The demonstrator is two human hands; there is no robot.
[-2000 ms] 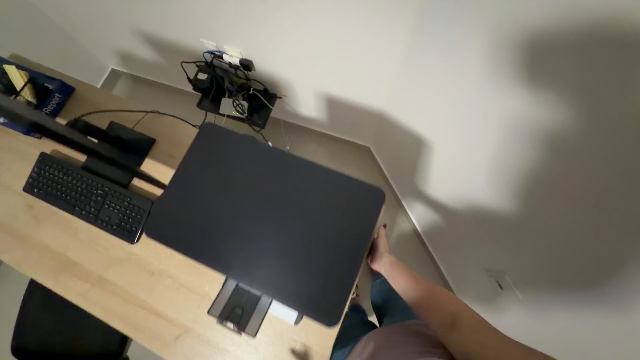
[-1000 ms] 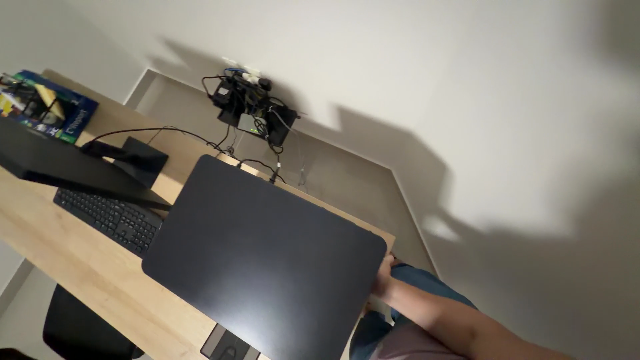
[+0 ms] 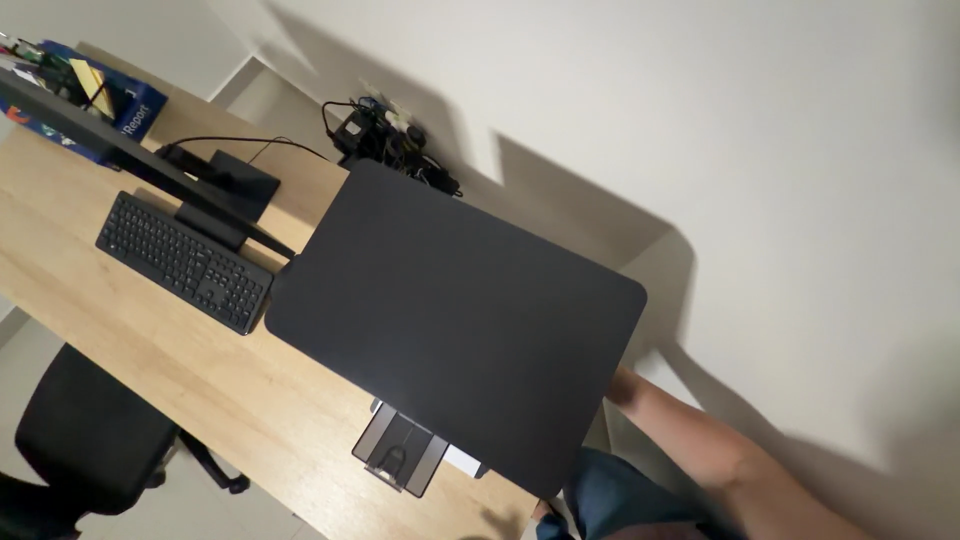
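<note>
A printer with a flat black top [image 3: 457,322] fills the middle of the head view, standing on a light wooden desk [image 3: 217,375]. A smoky, see-through paper tray [image 3: 401,450] juts out from under its lower left side, with something white beside it. From the lower right comes my right arm, and my right hand [image 3: 622,388] is at the printer's right edge. Its fingers are hidden behind or under that edge, so any grip is not visible. My left hand is not in the frame.
A black keyboard [image 3: 184,262] and a monitor [image 3: 142,161] on its stand are left of the printer. Beyond lies a blue box [image 3: 142,112] with pens and papers. Tangled cables and adapters [image 3: 390,142] hang by the wall. A black chair [image 3: 94,427] stands at lower left.
The fingers of my right hand, partly visible at the printer's edge two seconds ago, are now hidden by it. The view has shifted.
</note>
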